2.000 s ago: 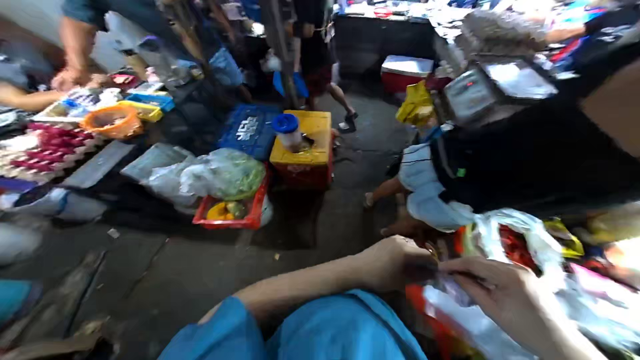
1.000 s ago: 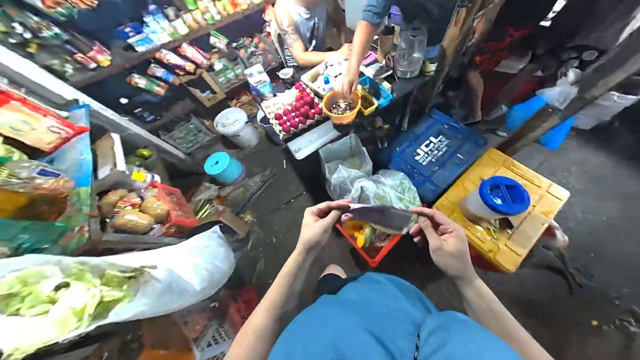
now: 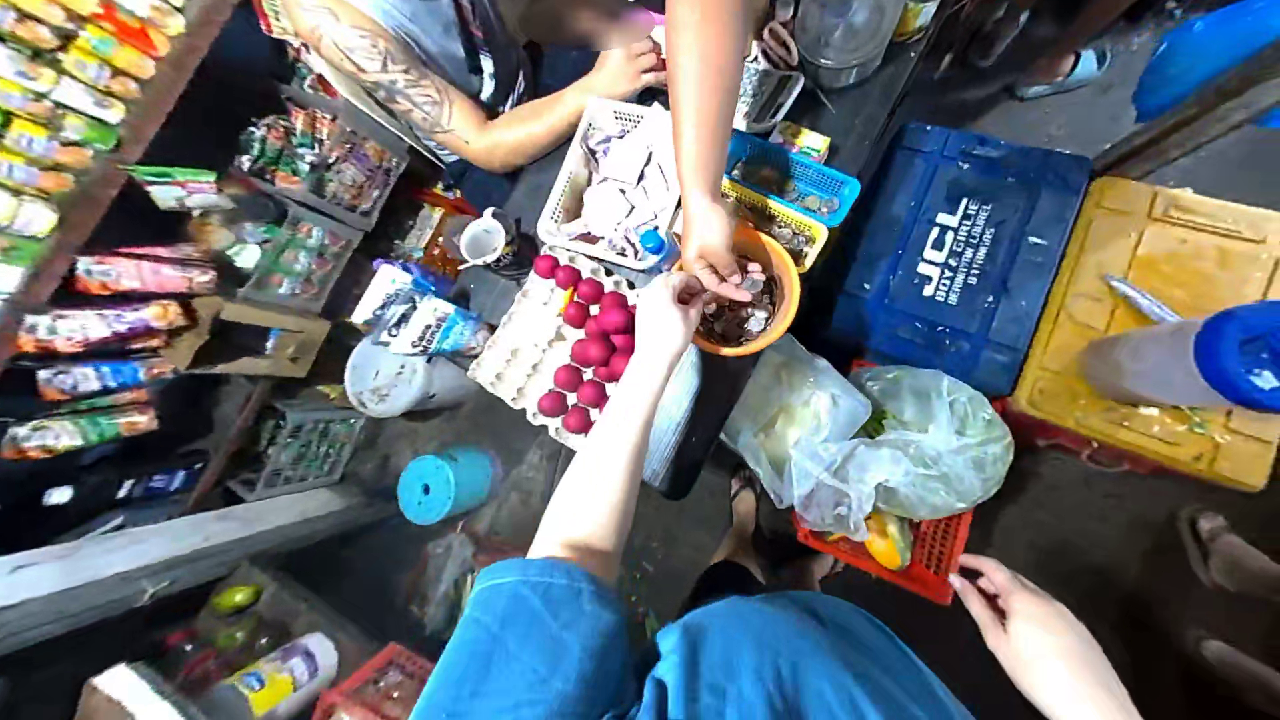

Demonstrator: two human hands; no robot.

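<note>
My left hand (image 3: 668, 312) reaches to the left rim of an orange bowl of coins (image 3: 783, 318); its fingertips are bunched, and whether something is between them cannot be told. Another person's hand (image 3: 718, 262) is over the same bowl, right beside my fingers. Magenta eggs (image 3: 590, 350) sit in a pulp egg tray (image 3: 515, 345) under and left of my forearm. At the lower right, my right hand (image 3: 1025, 615) is apart-fingered, its fingertips at the corner of a red plastic crate (image 3: 935, 565) that holds plastic bags (image 3: 925, 440) and a yellow-orange vegetable or fruit (image 3: 888, 542).
Beyond the bowl are a white basket of papers (image 3: 560, 190), a blue coin basket (image 3: 840, 190) and a yellow one (image 3: 805, 250). Blue (image 3: 900, 330) and yellow (image 3: 1080, 300) cooler lids lie to the right. A seated person's tattooed arm (image 3: 400, 75) is behind; a turquoise container (image 3: 445, 487) stands left.
One second ago both hands held a thin, flat purplish thing between them. Now the hands are apart: the left at the coin bowl, the right by the red crate. The view has swung since the earliest frame.
</note>
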